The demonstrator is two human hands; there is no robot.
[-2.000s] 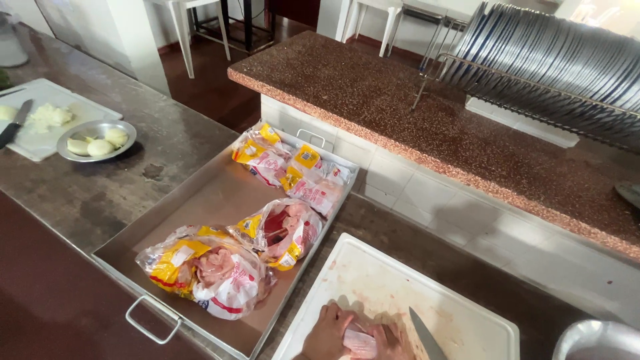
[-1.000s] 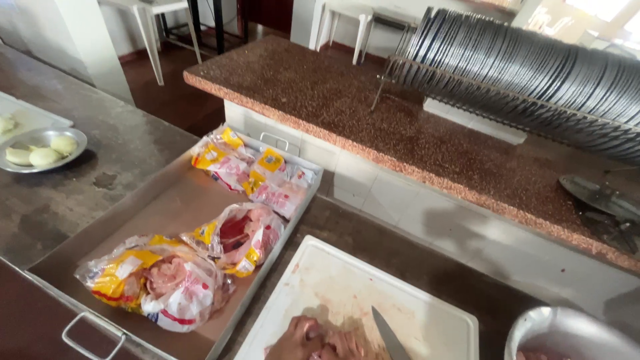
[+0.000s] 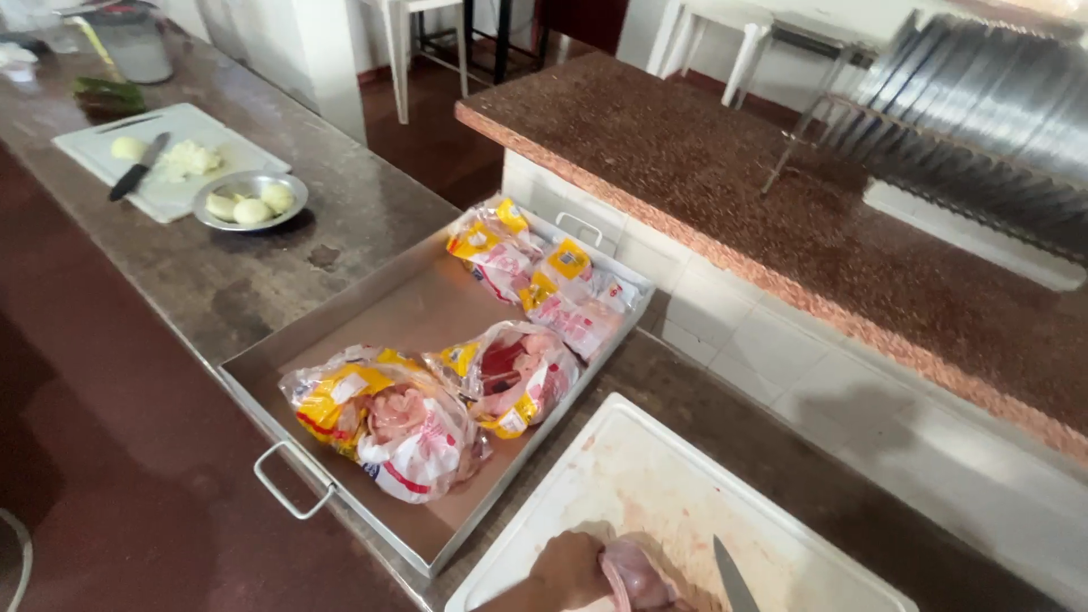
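At the bottom of the head view, my left hand (image 3: 565, 571) grips a piece of raw meat (image 3: 639, 575) on a white cutting board (image 3: 625, 442). My right hand is out of the picture. A knife blade (image 3: 733, 578) lies on the board to the right of the meat, its handle cut off by the frame edge. Left of the board, a shallow metal tray (image 3: 357, 314) holds several plastic bags of raw meat. Two of them, a near bag (image 3: 416, 442) and a second bag (image 3: 518, 374), are open with pale meat showing.
Farther left on the counter are a metal plate of peeled onions (image 3: 293, 208) and a second cutting board (image 3: 191, 123) with chopped onion and a black-handled knife (image 3: 140, 167). A raised granite ledge (image 3: 646, 144) behind bears a rack of metal plates (image 3: 960, 119). The tray's handle (image 3: 293, 489) juts over the counter edge.
Both hands were at the meat in the earliest frame; now only the left shows. The view has swung left, bringing the onions and second board back in.
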